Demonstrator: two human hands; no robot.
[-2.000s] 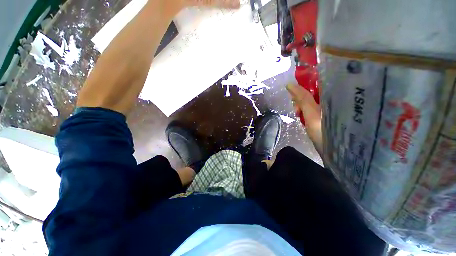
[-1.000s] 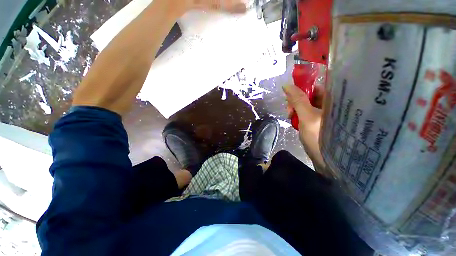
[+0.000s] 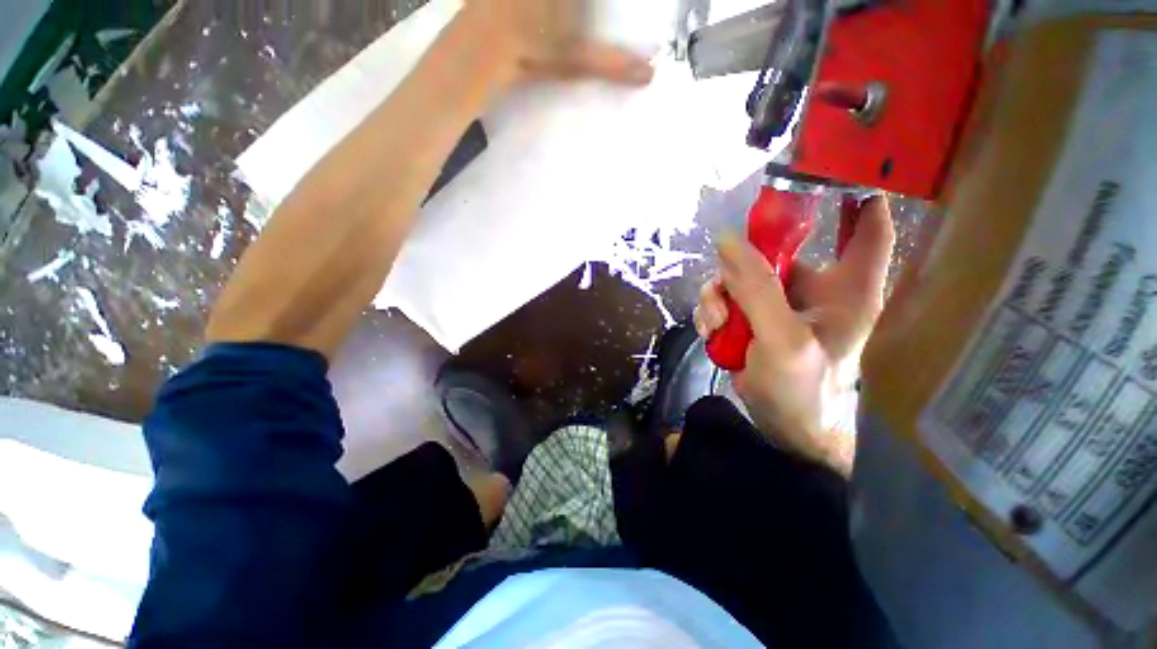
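Note:
The cutting machine's grey motor body (image 3: 1066, 304) fills the right side, close to me, with a worn label. Its red housing (image 3: 895, 95) has a red handle (image 3: 777, 241) below it. My right hand (image 3: 806, 330) is closed round this handle. The white fabric lay (image 3: 508, 241) lies at the upper middle. My left hand (image 3: 558, 44) is at the top, over the lay, fingers stretched towards the machine, partly blurred and holding nothing visible. Whether it presses on the fabric I cannot tell. The blade and base plate cannot be made out.
A dark block (image 3: 457, 162) shows beside my left forearm on the fabric. White offcuts (image 3: 647, 260) lie at the lay's near edge, and more scraps (image 3: 159, 190) on the brown table (image 3: 140, 273) at left. My shoes (image 3: 482, 412) are below the lay. White fabric (image 3: 76, 507) is at lower left.
The machine looks larger and further right, and its red housing and handle show more fully. My right hand has come further into view, gripping the handle. My left hand has shifted slightly right and down.

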